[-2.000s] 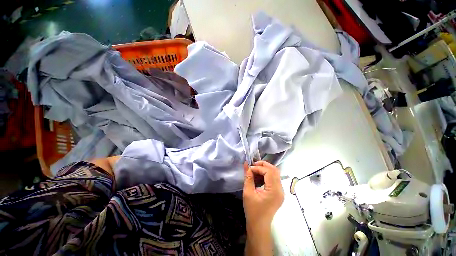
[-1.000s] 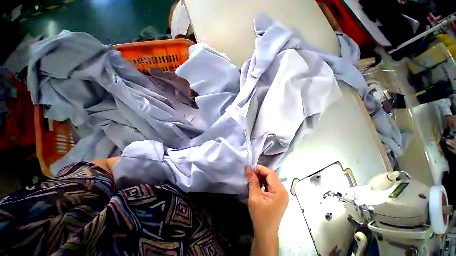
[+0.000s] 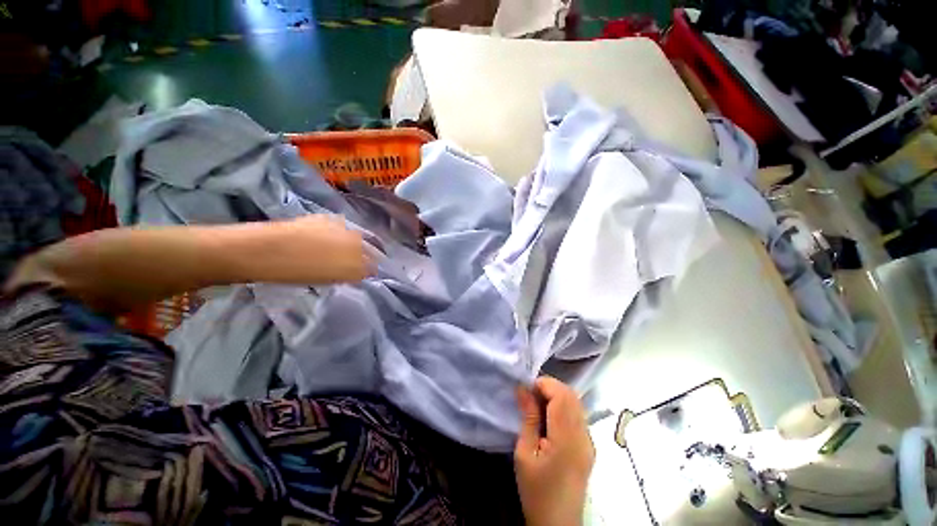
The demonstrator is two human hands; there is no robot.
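The light grey-blue garment piece [image 3: 442,349] spreads from the lap and orange basket up onto the white table. My right hand [image 3: 553,442] pinches its edge between thumb and fingers at lower centre, left of the sewing machine [image 3: 837,462]. My left forearm reaches in from the left above the cloth. My left hand [image 3: 344,250] is blurred at its end, over the cloth near the basket; its fingers cannot be made out. The needle area [image 3: 709,462] is brightly lit and lies right of my right hand, with no cloth under it.
The orange basket [image 3: 365,154] holds more grey cloth at upper left. A cream board [image 3: 555,77] stands beyond the cloth. A red crate [image 3: 719,87] is behind it. A white tape roll [image 3: 916,478] is on the machine at the right edge.
My left forearm has come out from under the cloth and now lies over it. The view has tilted up, so things sit lower. My right hand still pinches the cloth edge.
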